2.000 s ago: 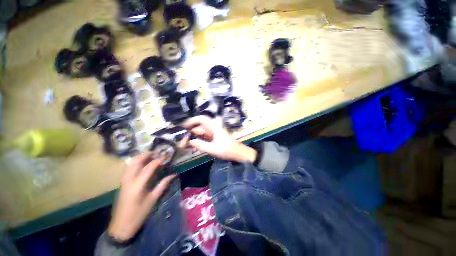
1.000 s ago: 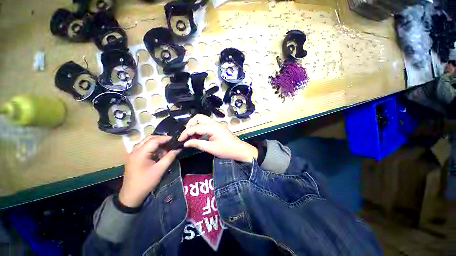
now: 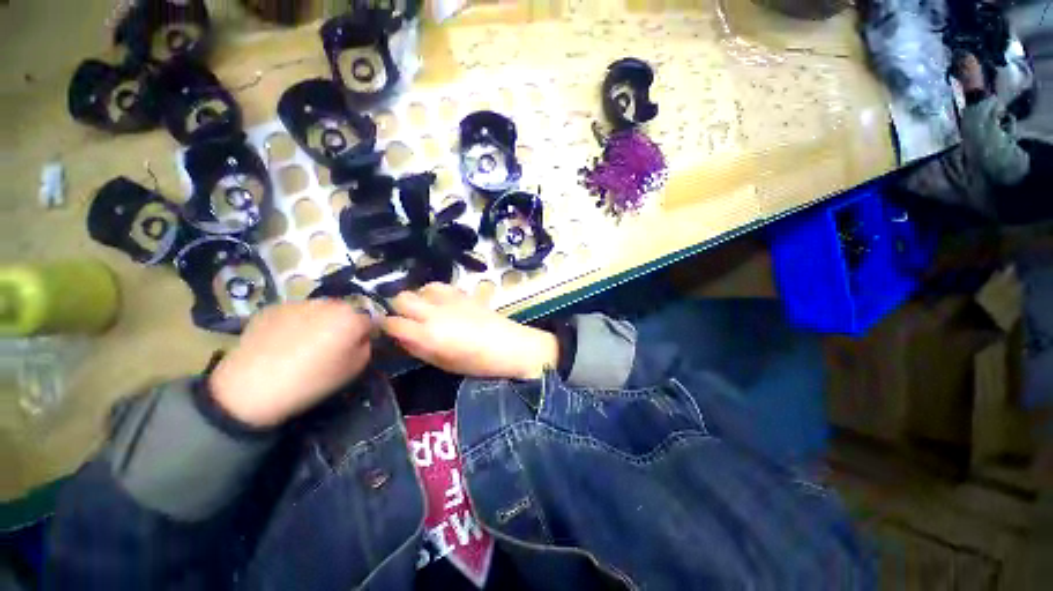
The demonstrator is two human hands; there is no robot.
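Observation:
My left hand and my right hand meet at the bench's front edge, fingers bent around a black housing that they mostly cover. Only a dark part of it shows between and above the fingers. Small black plastic parts lie piled just beyond my hands on the white perforated tray. A heap of tiny purple fasteners lies right of the tray, with a black housing behind it.
More black cup-shaped housings stand at the left and back. Two shiny-faced housings stand at the tray's right. A yellow-green bottle lies far left. A blue bin is below the right edge. A person's arm shows far right.
My left hand has turned over the held housing, its back now facing up, and covers more of it. My right hand stays beside it. The whole view has shifted a little.

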